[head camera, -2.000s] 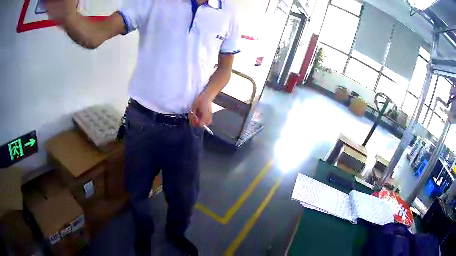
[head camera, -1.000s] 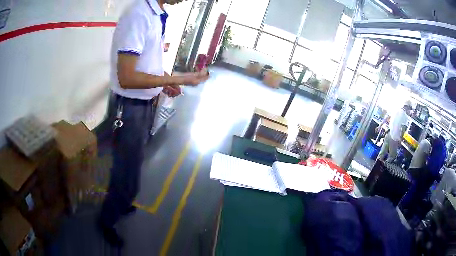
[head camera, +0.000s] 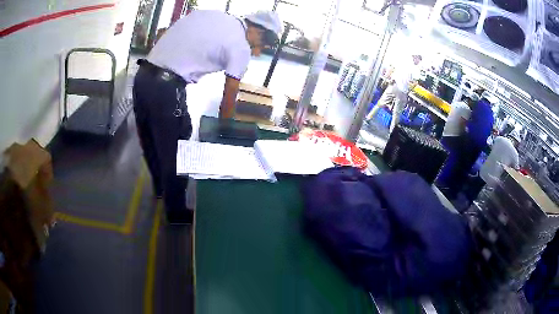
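Neither of my hands is in the picture. In front of me is a green-topped bench (head camera: 245, 245). An open logbook of white printed pages (head camera: 224, 160) lies at its far end. A large crumpled dark blue cloth bundle (head camera: 386, 227) lies on the bench's right part. A red disc with white lettering (head camera: 349, 153) lies behind the pages, partly covered by them. A person in a white shirt and cap (head camera: 199, 46) leans over the far end, one arm reaching down behind the logbook; that hand is hidden.
A black slotted rack (head camera: 415, 153) stands behind the bundle. A stack of trays with a tan top (head camera: 515, 227) is at the right. A platform trolley (head camera: 89, 113) stands by the wall; cartons (head camera: 27, 165) are at the left. Metal posts (head camera: 312, 67) rise behind the bench. Workers are farther right.
My view has turned right, bringing the blue bundle and the tray stack into view. The other person has moved to the bench's far end and bent over it.
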